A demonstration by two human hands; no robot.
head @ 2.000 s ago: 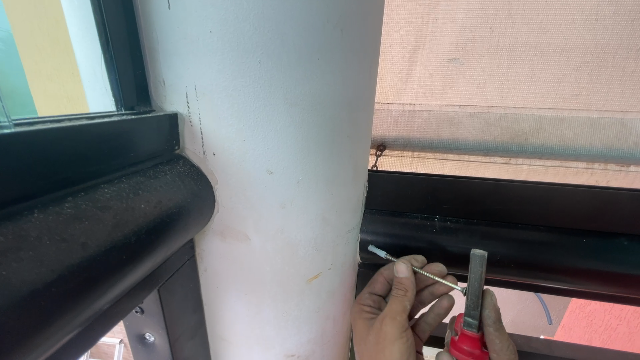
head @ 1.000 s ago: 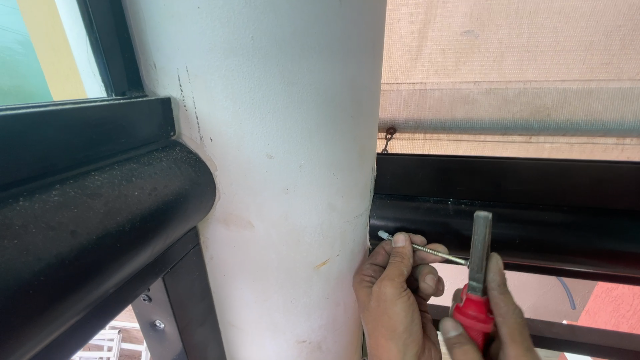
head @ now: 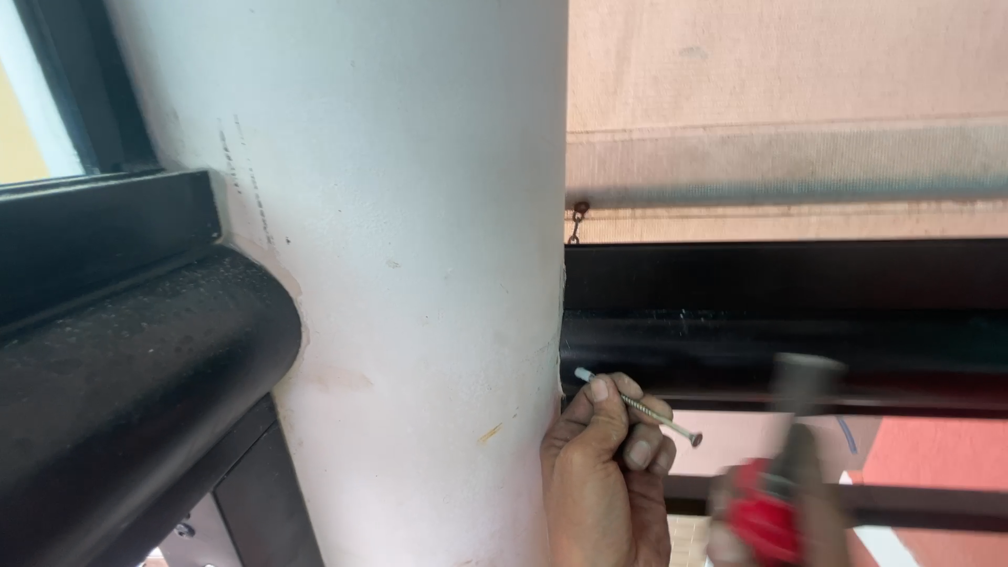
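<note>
My left hand is at the lower centre, beside the right edge of the white round column. Thumb and fingers pinch a long metal screw; its head points down and right, and a pale plug sits on its other end, close to the column. To the right, blurred by motion, my right hand grips a red-handled tool with a flat metal bar or head pointing up. The tool stands apart from the screw's head. Its exact kind cannot be told.
A thick black rounded rail meets the column on the left, with a black post below. Another black rail runs off to the right behind my hands. Above it hang a small rusty chain and a beige mesh screen.
The tool in my right hand was close against the screw's head in the earlier frames; it has moved right, away from it. My left hand still pinches the screw.
</note>
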